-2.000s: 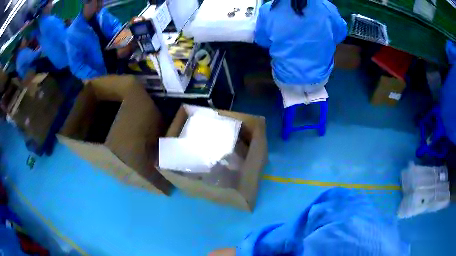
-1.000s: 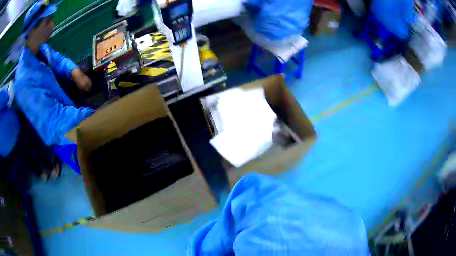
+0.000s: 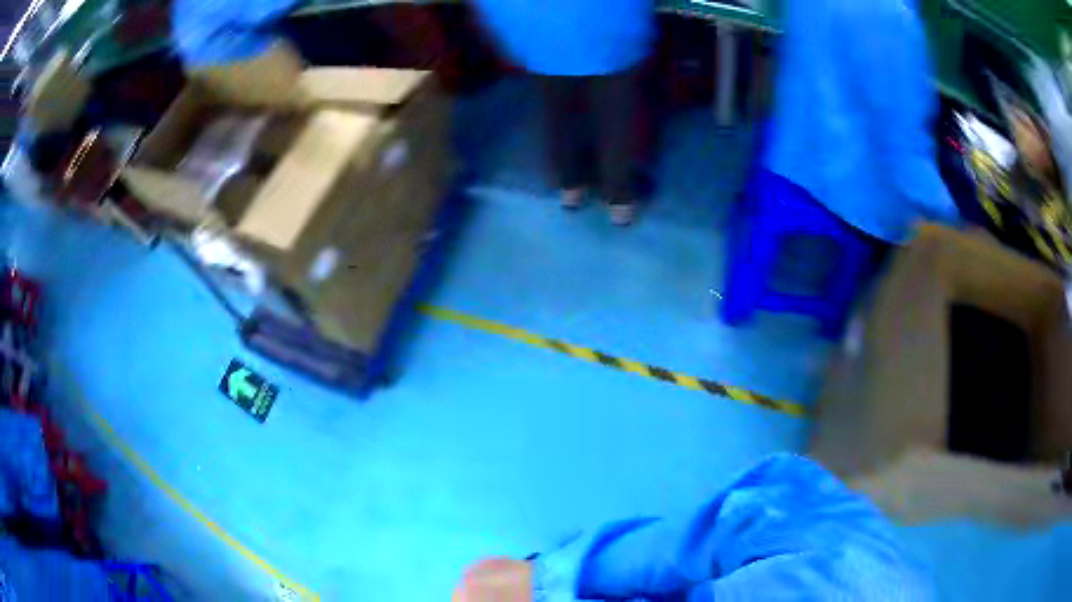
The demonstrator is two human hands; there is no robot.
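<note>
My right hand (image 3: 496, 582) shows small and blurred at the bottom edge, at the end of a blue sleeve. The frame cuts it off, so its fingers and anything in them are hidden. A thin dark bit shows at the cuff. My left hand is out of the picture. An open brown carton (image 3: 382, 200) with raised flaps stands at the upper left on a dark blue platform trolley (image 3: 308, 355). Clear wrapping shows inside the carton. Another open carton (image 3: 893, 365) with dark contents stands at the right.
A person in a blue smock sits on a blue stool (image 3: 802, 259) near the right carton. Another person (image 3: 564, 35) stands at the top centre. A yellow and black line (image 3: 611, 359) and a green arrow sign (image 3: 248, 390) mark the blue floor. Red and blue items line the left edge.
The view has swung left. The dark-filled carton has moved to the right edge, and the carton with white sheets has left the picture. The trolley carton and my hand have come into view.
</note>
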